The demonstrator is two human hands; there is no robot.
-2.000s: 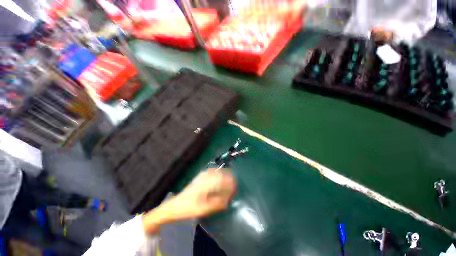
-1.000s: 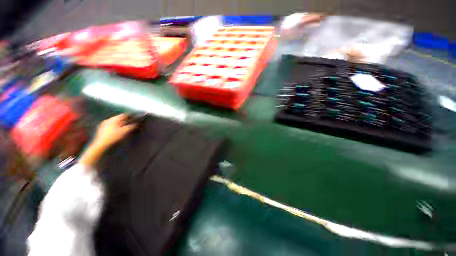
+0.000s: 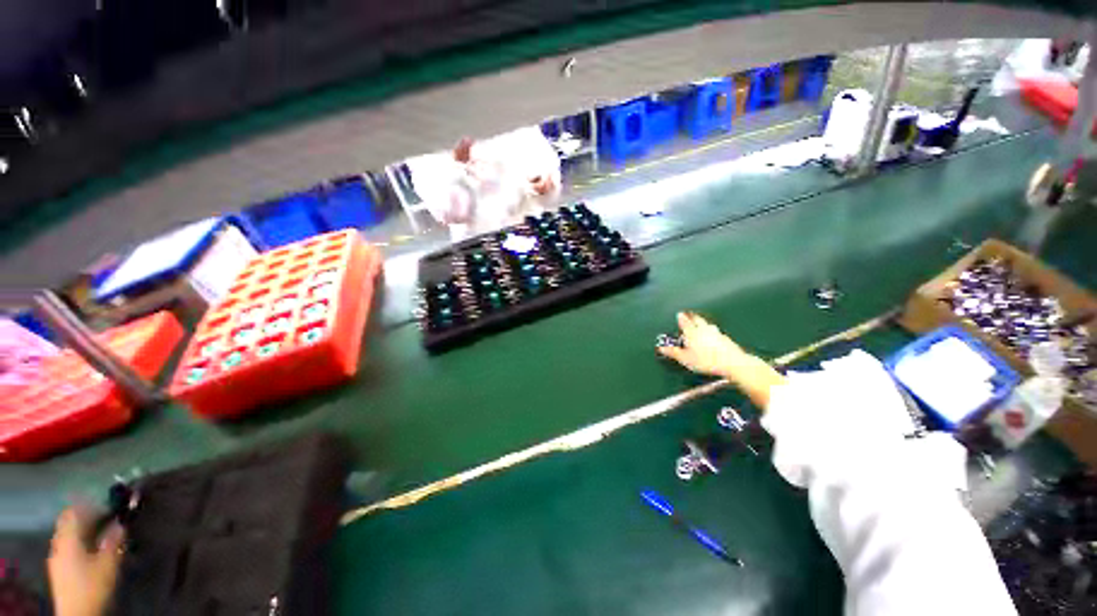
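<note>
My right hand [image 3: 712, 351] reaches forward over the green bench, with a small silver unit [image 3: 670, 342] at its fingertips. My left hand [image 3: 84, 563] is at the lower left, cut off by the bottom edge, beside the left side of a black foam tray [image 3: 229, 517]. A small dark thing [image 3: 122, 496] shows at its fingertips; whether it is held is unclear. The tray's visible slots look bare apart from a small bright bit at the bottom. More silver units [image 3: 695, 460] lie below my right forearm, near a blue pen [image 3: 692, 528].
A filled black tray [image 3: 535, 307] with a white slip stands across the bench, before a person in white. Red-orange crates [image 3: 271, 391] stand left. A blue tray of papers [image 3: 950, 375] and carton of metal parts [image 3: 924, 311] are right. A shelf hangs overhead.
The view has swung right and sharpened. My left hand has moved from the tray's far corner to its left side. My right hand has come into view, reaching over the bench.
</note>
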